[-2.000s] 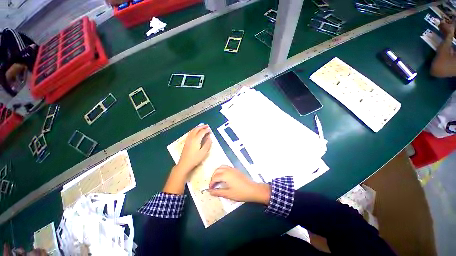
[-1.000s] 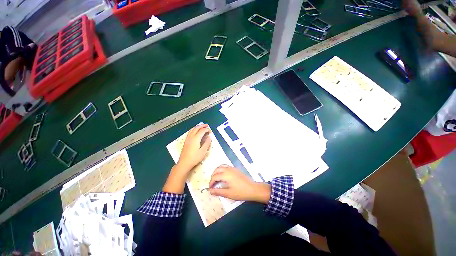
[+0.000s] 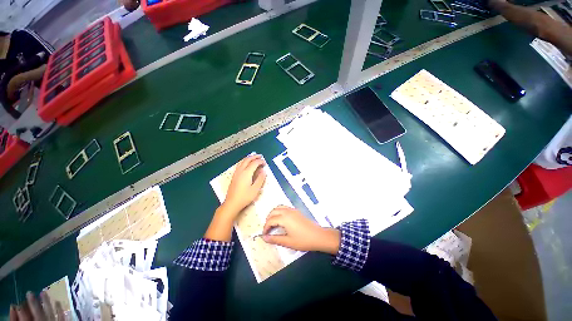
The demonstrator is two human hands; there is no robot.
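Observation:
A white-bordered adhesive sheet point(image 3: 262, 258) with tan pieces lies tilted on the green bench in front of me. My left hand point(image 3: 246, 183) lies on its upper part, fingers bent, apparently resting flat on the sheet. My right hand point(image 3: 291, 230) is over the sheet's lower middle, thumb and fingertips pinched together. A small thin dark tip shows at those fingertips; I cannot tell whether it is a tool or a piece's edge. The area under both palms is hidden.
White release liners point(image 3: 351, 166) lie right of the sheet, beside a dark smartphone point(image 3: 376, 115) and a spare adhesive stack point(image 3: 448, 116). Liner scraps point(image 3: 119, 282) lie left. Behind a metal rail point(image 3: 207, 152), a conveyor carries phone frames point(image 3: 182, 122). Other people's hands show at the edges.
The phone frames on the conveyor have moved left. A neighbour's hand has come into view at bottom left, and the arm at top right has shifted. My hands have barely moved.

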